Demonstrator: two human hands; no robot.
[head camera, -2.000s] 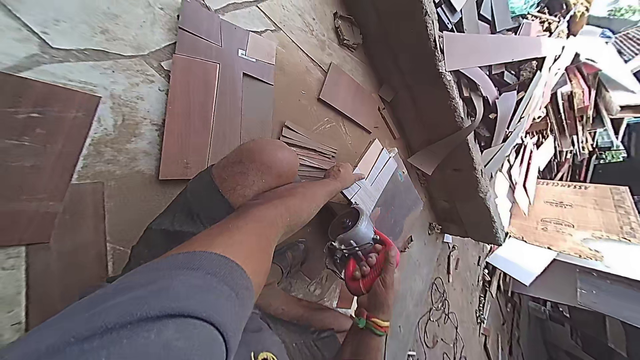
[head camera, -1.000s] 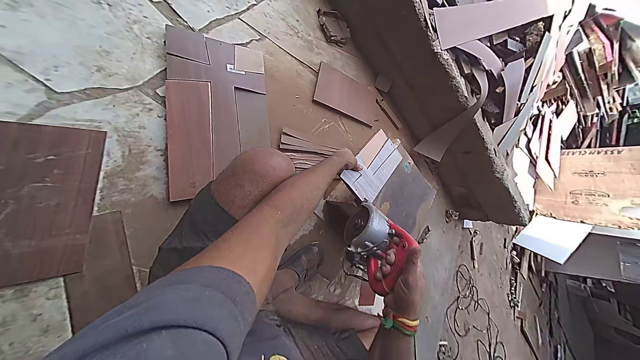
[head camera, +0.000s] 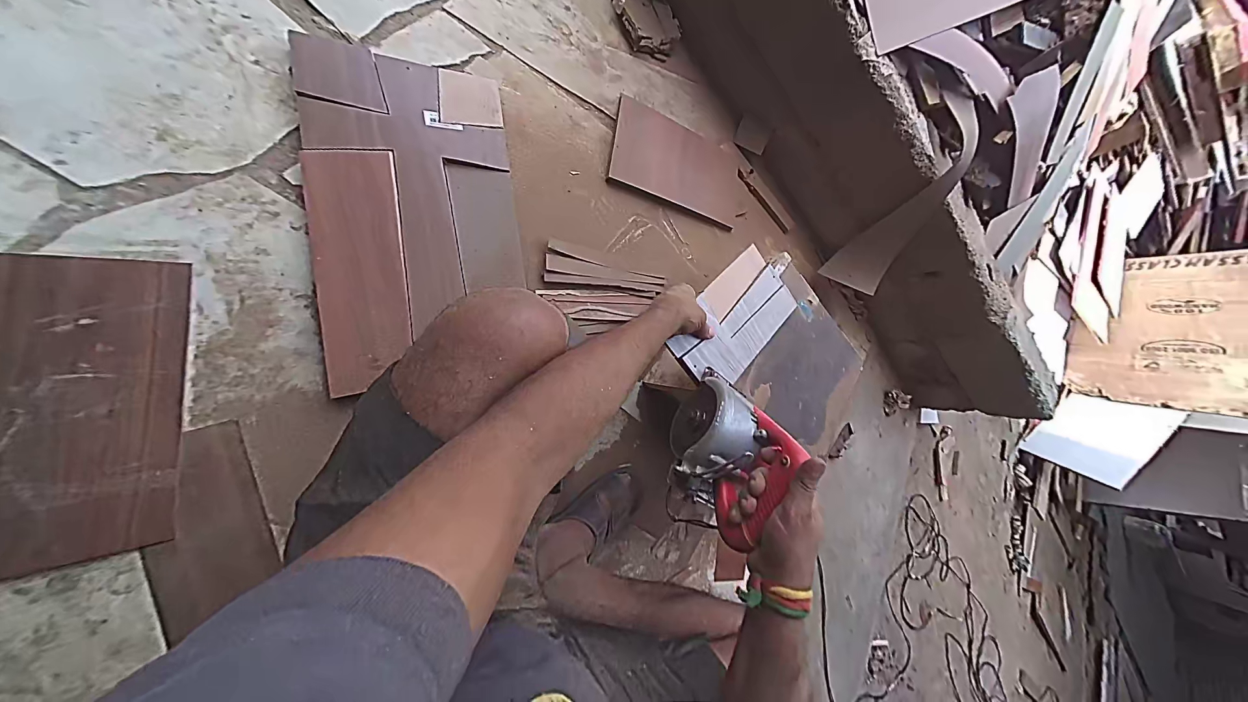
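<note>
My right hand is closed around the red handle of a handheld circular saw with a grey metal guard. My left hand presses on light, paper-like sheets that lie on a dark flat board. The saw is just below these sheets in the view, close to the board's edge; whether it touches the board cannot be told. Thin wooden strips lie fanned out beside my left hand. Its fingertips rest on the sheets, and part of the hand is hidden by its own back.
Brown panels lie on the stone paving at the left, with a rectangular panel further up. A thick slab and a heap of offcuts stand at the right. A tangled cord lies at lower right.
Between the earliest frame and now, the saw in my right hand has moved slightly away from the sheets. My left hand remains at the sheets. The view has shifted a little.
</note>
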